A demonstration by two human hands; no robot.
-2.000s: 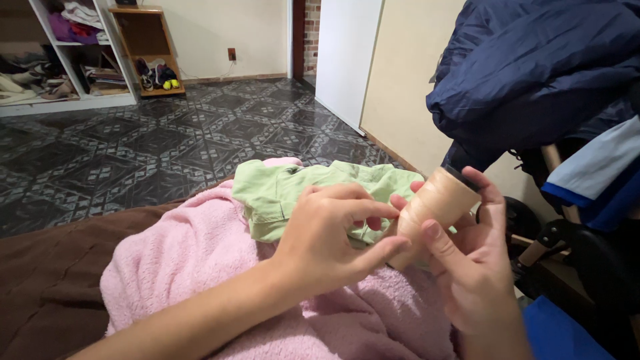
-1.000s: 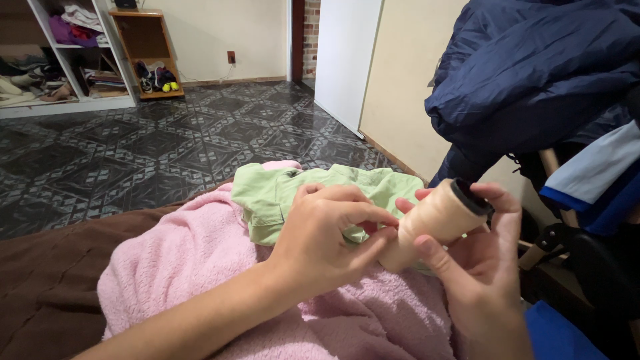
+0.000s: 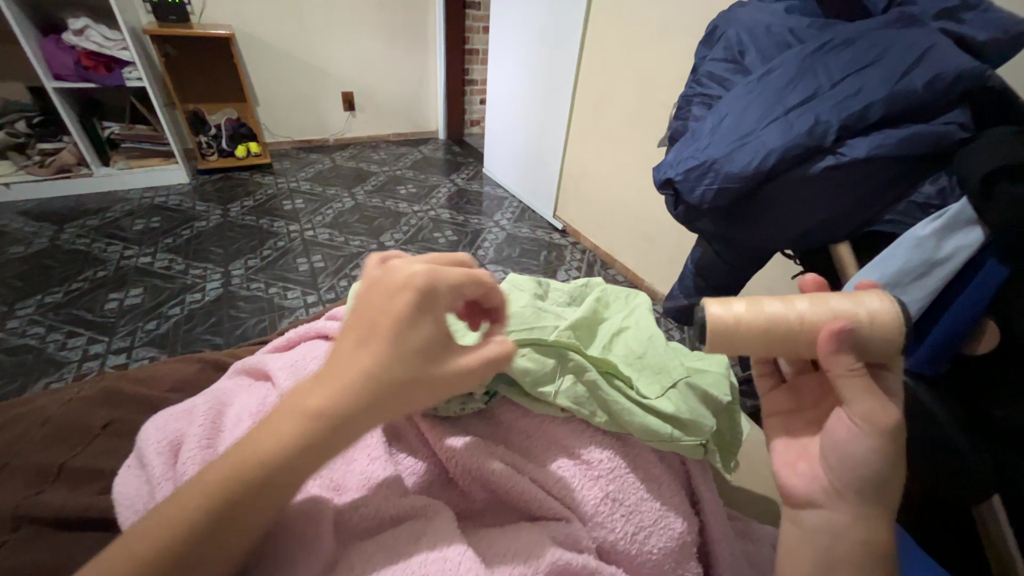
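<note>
A spool of beige thread (image 3: 788, 324) with dark end caps lies sideways in my right hand (image 3: 840, 416), between the thumb and the fingers. My left hand (image 3: 424, 328) is up over the cloths at the middle, its thumb and fingertips curled close to each other; whether a strand is pinched there cannot be seen. Behind and below it a crumpled light green fabric garment (image 3: 592, 352) rests on a pink fleecy blanket (image 3: 480, 488).
Brown cloth (image 3: 64, 448) spreads at the left. A navy puffy jacket (image 3: 808, 136) hangs at the right above dark items. Across the tiled floor (image 3: 320, 232) stand a white shelf (image 3: 104, 180) and a small wooden shelf (image 3: 216, 104) with shoes.
The hands, close together at the spool before, are now well apart. My right hand has carried the spool to the right, and the spool now lies nearly level. My left hand is off it.
</note>
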